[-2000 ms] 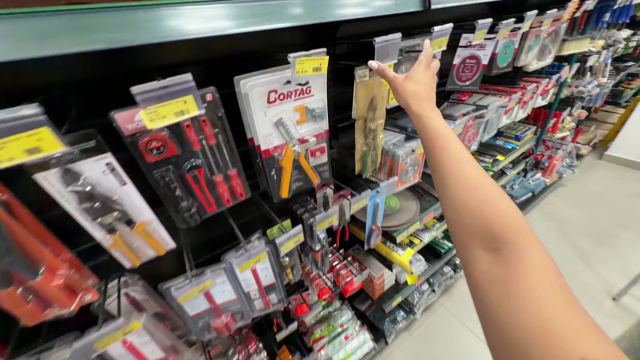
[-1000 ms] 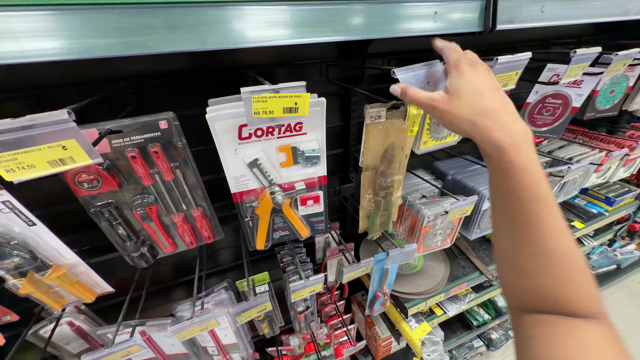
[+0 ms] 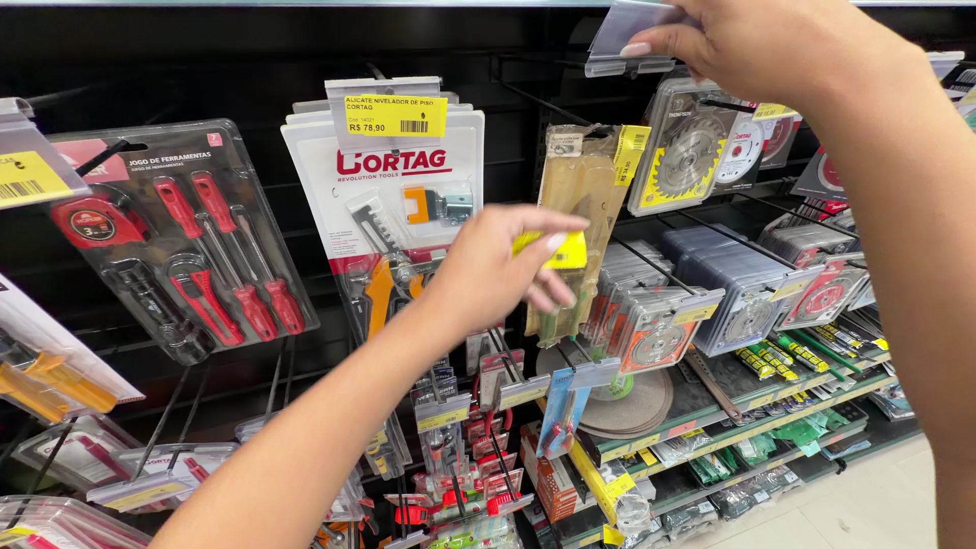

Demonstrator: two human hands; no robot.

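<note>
My right hand [image 3: 751, 46] grips a clear plastic price-tag holder [image 3: 637, 34] at the end of a display hook, upper right. My left hand [image 3: 507, 267], slightly blurred, holds a yellow price label [image 3: 564, 250] between thumb and fingers. Behind that hand hang a blister pack with orange-handled floor-levelling pliers [image 3: 381, 175] and, to its right, a worn brown package [image 3: 579, 175] with a yellow label [image 3: 631, 156] at its top edge. A packaged circular saw blade with a yellow rim [image 3: 686, 152] hangs below and right of my right hand.
A carded tool set [image 3: 191, 244] with red screwdrivers hangs at left. Metal display hooks [image 3: 534, 99] stick out from the black back panel. Lower right are packs of cutting discs [image 3: 656, 343], round grey discs [image 3: 633, 404] and stocked shelves [image 3: 762, 396]. A light tiled floor [image 3: 831, 503] shows bottom right.
My left hand has come into view with a yellow label in it. My right hand, blurred near the tag holder a second ago, now grips it. The view has moved closer to the rack.
</note>
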